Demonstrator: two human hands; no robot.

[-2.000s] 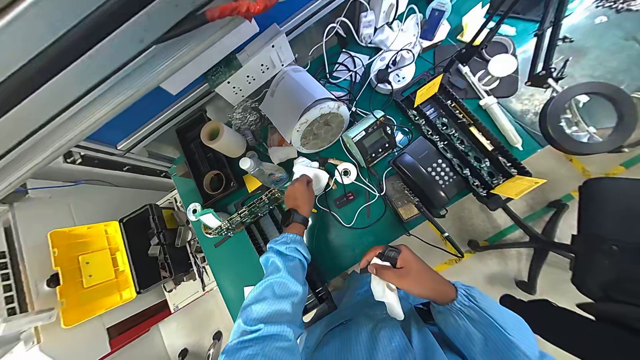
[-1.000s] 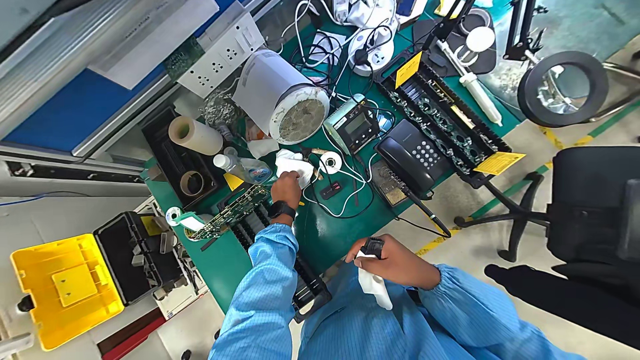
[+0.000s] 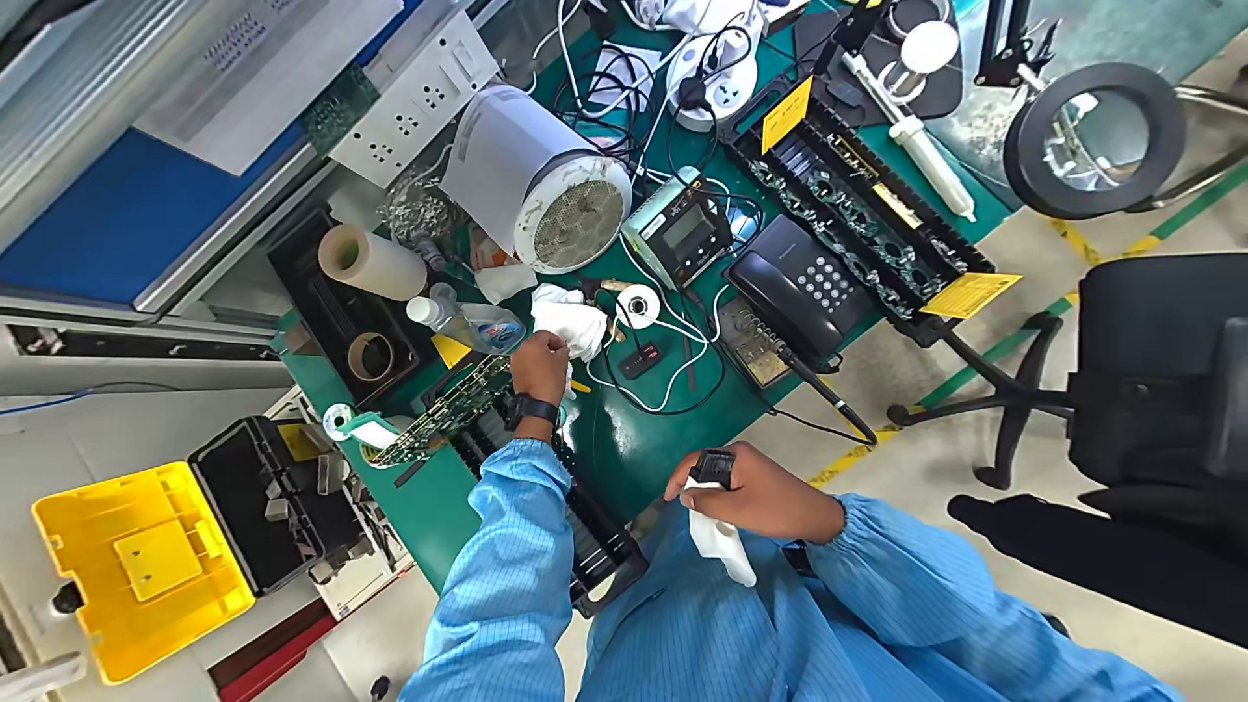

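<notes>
My left hand (image 3: 539, 369), with a dark watch at the wrist, is at a crumpled white cloth (image 3: 570, 320) on the green bench; whether its fingers grip the cloth is hidden. Just left of it lies a clear plastic bottle (image 3: 468, 324). Below the wrist a green circuit board (image 3: 444, 414) leans by a black slotted rack (image 3: 597, 536). My right hand (image 3: 751, 489) is in front of my body, closed around a small black part (image 3: 712, 466) and a white cloth (image 3: 720, 536) that hangs down from the fingers.
Beyond the hands are a solder wire spool (image 3: 639, 306), a soldering station (image 3: 678, 232), a black telephone (image 3: 801, 288), a soldering iron (image 3: 824, 390), a fume extractor (image 3: 575, 214) and a rack of boards (image 3: 858, 195). A ring magnifier (image 3: 1024, 141) and a chair (image 3: 1160, 370) stand right, a yellow-lidded case (image 3: 146, 570) left.
My left hand has shifted from on top of the white cloth on the bench to its near left edge. My right hand still holds the black part and cloth.
</notes>
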